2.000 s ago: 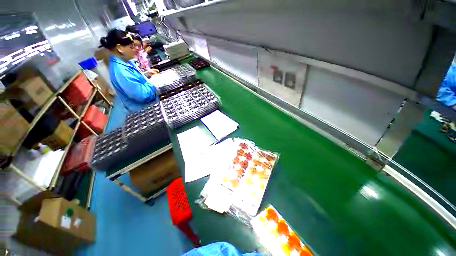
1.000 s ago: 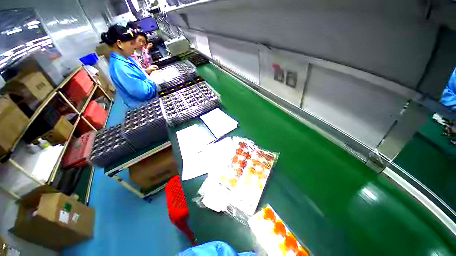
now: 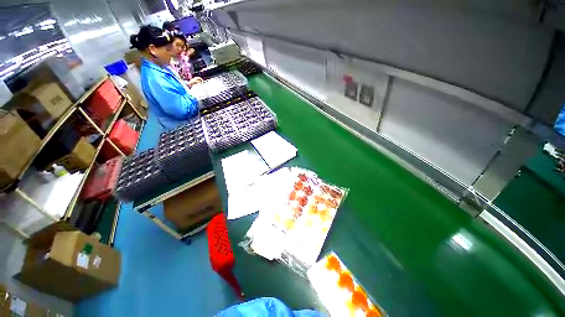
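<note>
No hand of mine is in the picture; only a blue sleeve shows at the bottom edge. The orange sticker sheet (image 3: pixel 344 290), white-edged with orange-red rounds, lies on the green bench (image 3: pixel 396 213) at the bottom and is cut off by the edge. The bagged sticker sheets (image 3: pixel 303 218), in a crinkled clear bag with brownish-red and orange rounds, lie just beyond it. Flat white papers (image 3: pixel 243 179) lie past the bag, partly under it.
Stacked black trays (image 3: pixel 240 122) stand at the bench's left end and on a rack. A red perforated object (image 3: pixel 219 243) stands at the bench's near edge. A person in a blue smock (image 3: pixel 164 90) works beyond the trays. A grey partition (image 3: pixel 433 111) runs along the far side. Shelves and cardboard boxes (image 3: pixel 87 263) stand at left.
The view has shifted slightly, so the bench and trays sit a little differently in the picture. The blue sleeve remains at the bottom edge. Nothing on the bench has visibly moved.
</note>
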